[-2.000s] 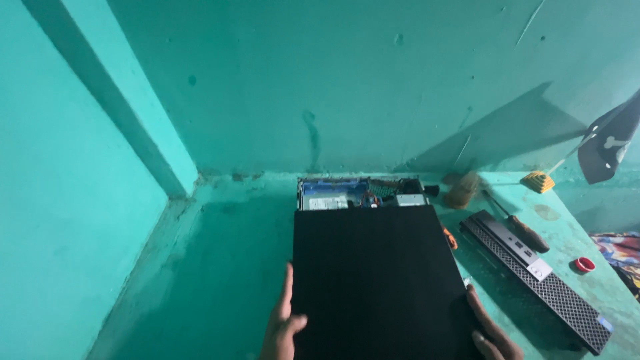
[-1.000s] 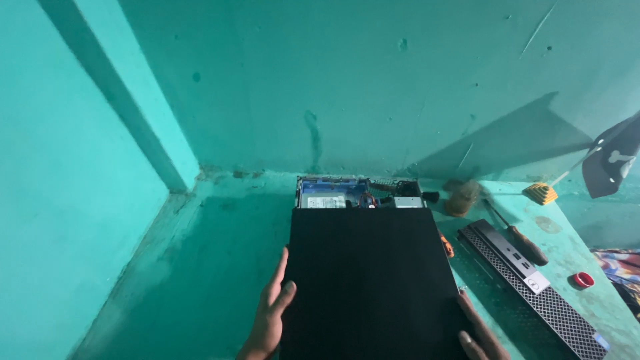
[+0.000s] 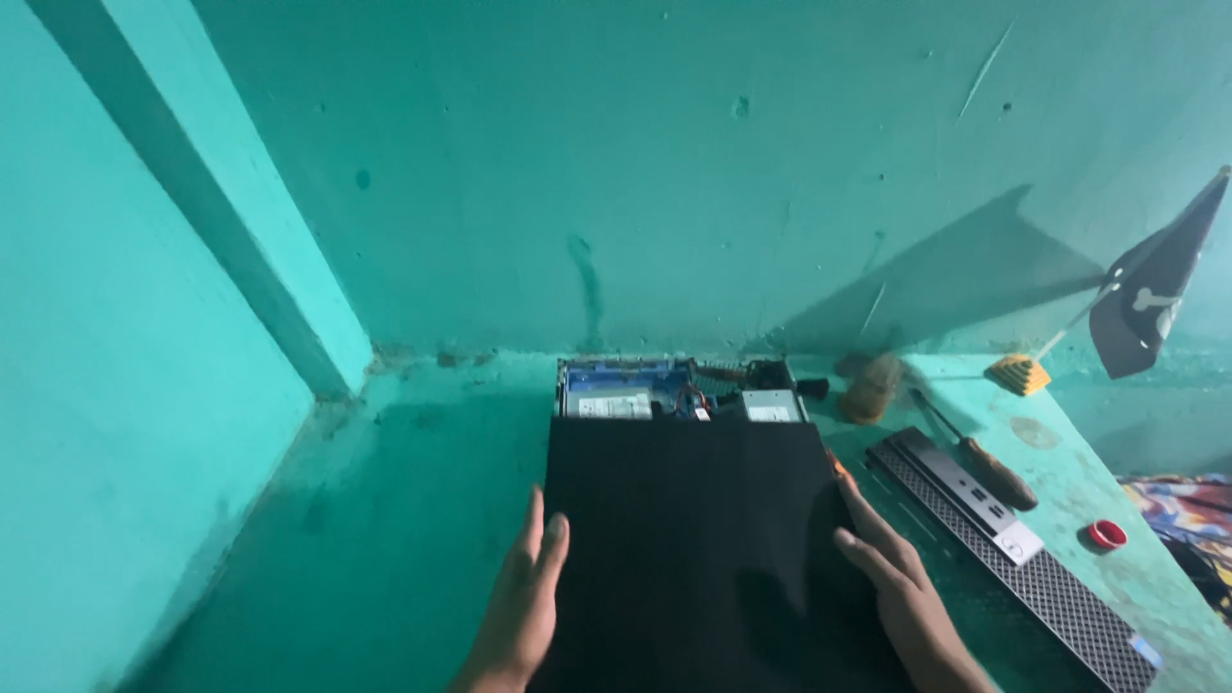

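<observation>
A black metal computer side cover point(image 3: 688, 539) lies over the open chassis of a desktop computer point(image 3: 626, 390). Beyond the cover's far edge, a blue drive bracket, cables and a silver metal box show inside the chassis. My left hand point(image 3: 525, 587) presses against the cover's left edge, thumb near the top surface. On the opposite edge rests my right hand point(image 3: 890, 577), its fingers along the side and the thumb on top. The cover is held between both hands. Its near edge is out of view.
Right of the cover lie a front bezel point(image 3: 1020, 558), a screwdriver point(image 3: 996, 472), a red ring-shaped object point(image 3: 1106, 535) and a brush point(image 3: 871, 390). A small black flag point(image 3: 1150, 289) stands in a yellow base point(image 3: 1018, 374). The green wall point(image 3: 577, 173) rises behind the chassis.
My right hand has moved forward along the cover's right edge and now shows more fully. The left hand remains at the left edge. The cover still leaves the chassis's far end exposed.
</observation>
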